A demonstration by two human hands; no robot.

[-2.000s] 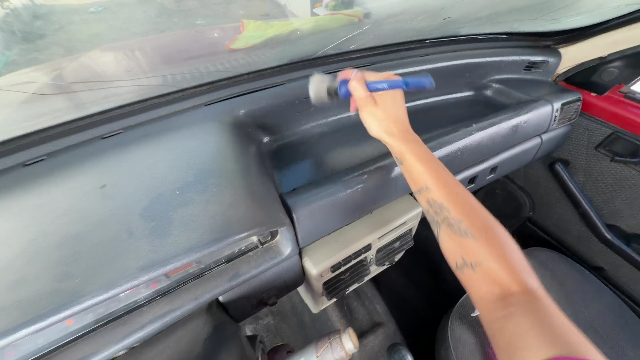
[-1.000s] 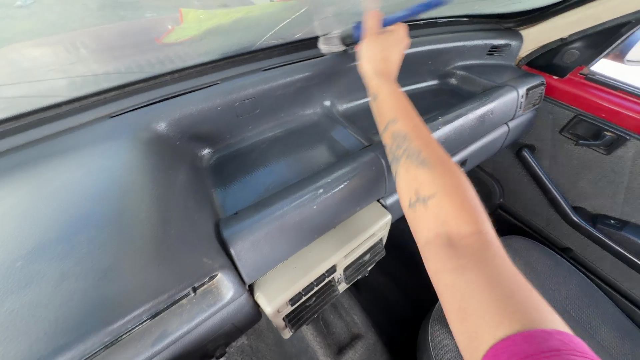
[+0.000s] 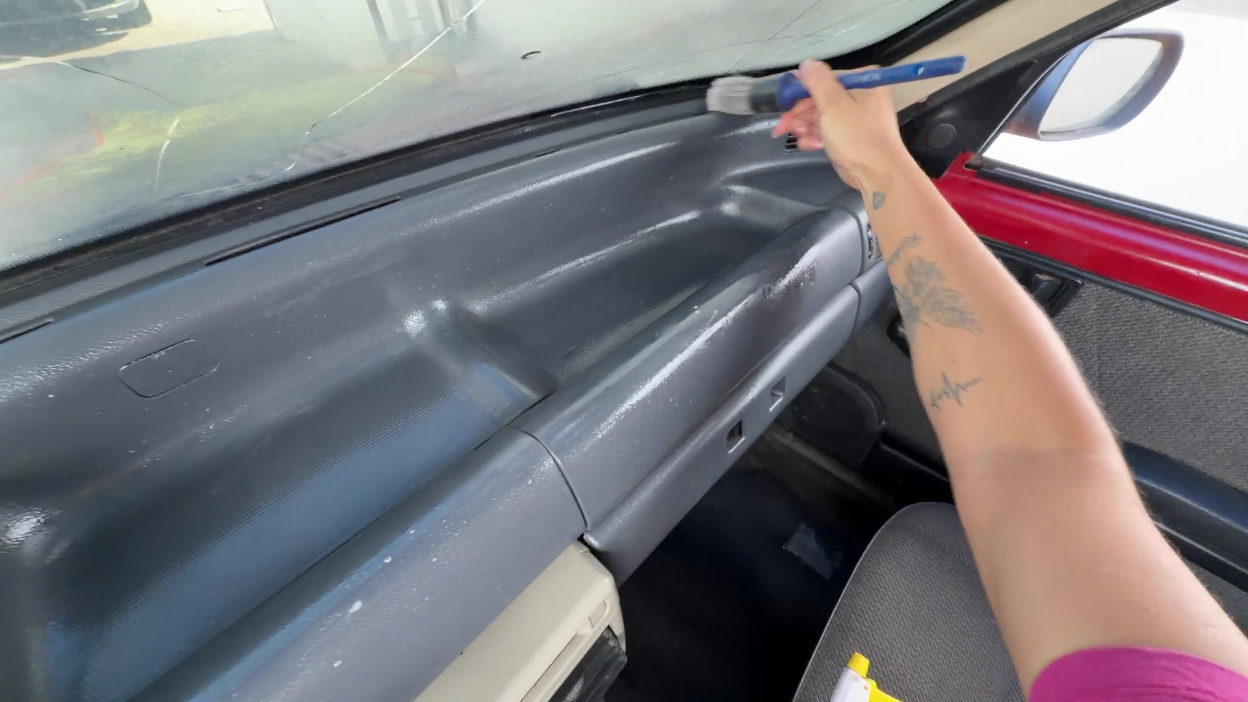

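Note:
My right hand (image 3: 843,117) is closed around a round detailing brush (image 3: 877,75) with a blue handle and pale bristles. The bristles point left, at the far edge of the grey plastic dashboard (image 3: 322,292), close to the base of the windshield (image 3: 292,107). Whether they touch the plastic cannot be told. Shiny wet-looking streaks and small white specks mark the dashboard. My left hand is out of the frame.
A red car door (image 3: 1102,234) with a side mirror (image 3: 1111,83) stands at the right. Below are a grey fabric seat (image 3: 916,595), a white and yellow spray bottle's top (image 3: 860,682) and a beige vent panel (image 3: 536,634). The windshield is cracked.
My right hand has carried the brush along the windshield's base toward the passenger-side corner. The view has shifted toward the passenger side.

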